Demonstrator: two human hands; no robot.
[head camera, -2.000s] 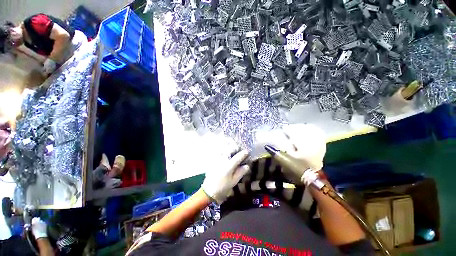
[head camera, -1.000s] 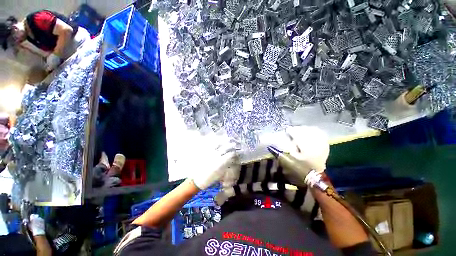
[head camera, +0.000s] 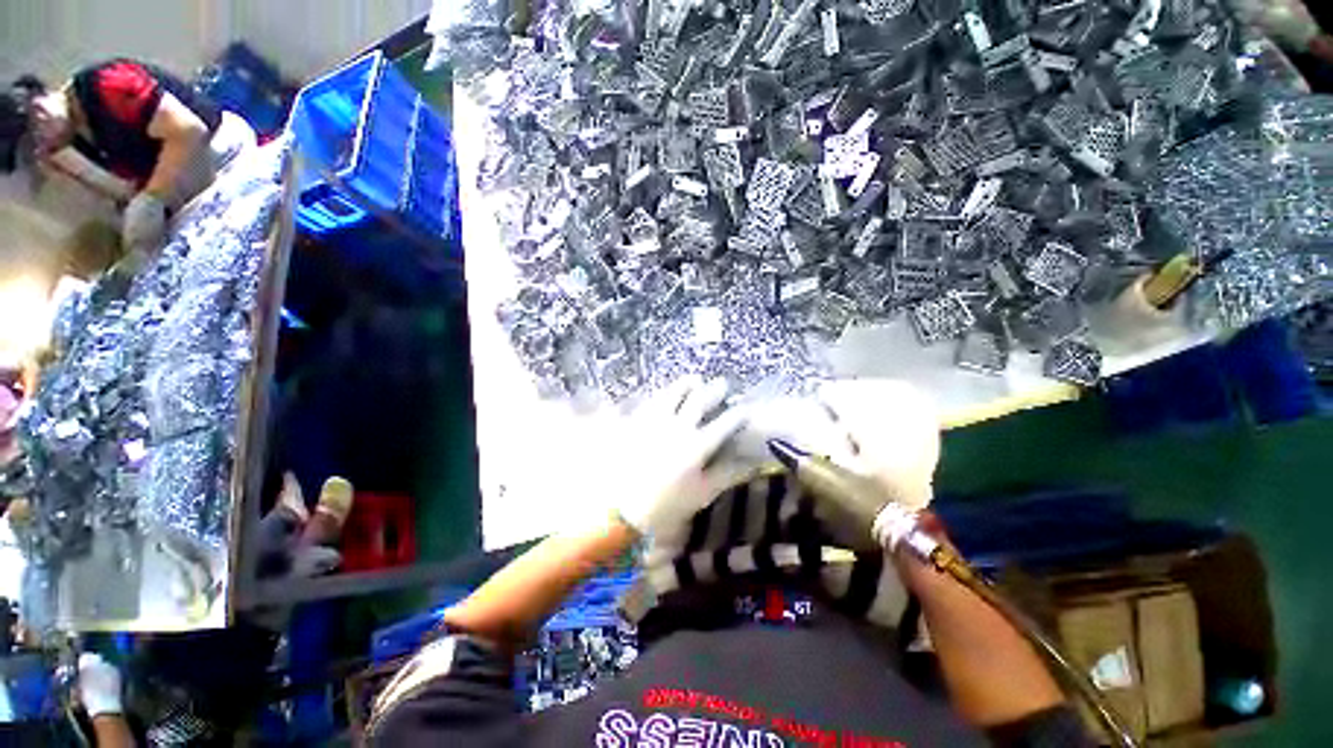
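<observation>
My right hand (head camera: 880, 446), in a white glove, is closed around the air tool (head camera: 836, 494), whose dark narrow tip points up and left toward my left hand. My left hand (head camera: 681, 456), also gloved in white, is at the table's near edge with its fingers toward the small screws or pins. Glare hides whether it holds anything. The glittering pile of small screws or pins (head camera: 731, 344) lies just beyond both hands. A large heap of dark grey metal blocks (head camera: 921, 176) covers the table behind it.
The hose (head camera: 1045, 643) trails along my right forearm. A yellow-brown cylinder (head camera: 1172, 281) lies right of the heap. Blue crates (head camera: 366, 139) stand left of the white table (head camera: 504, 453). A person (head camera: 146, 132) works at the left bench. An open carton (head camera: 1235, 614) is at lower right.
My left hand has moved from the near edge over the table and slightly right, closer to the tool tip. My right hand still holds the tool. The view has shifted slightly.
</observation>
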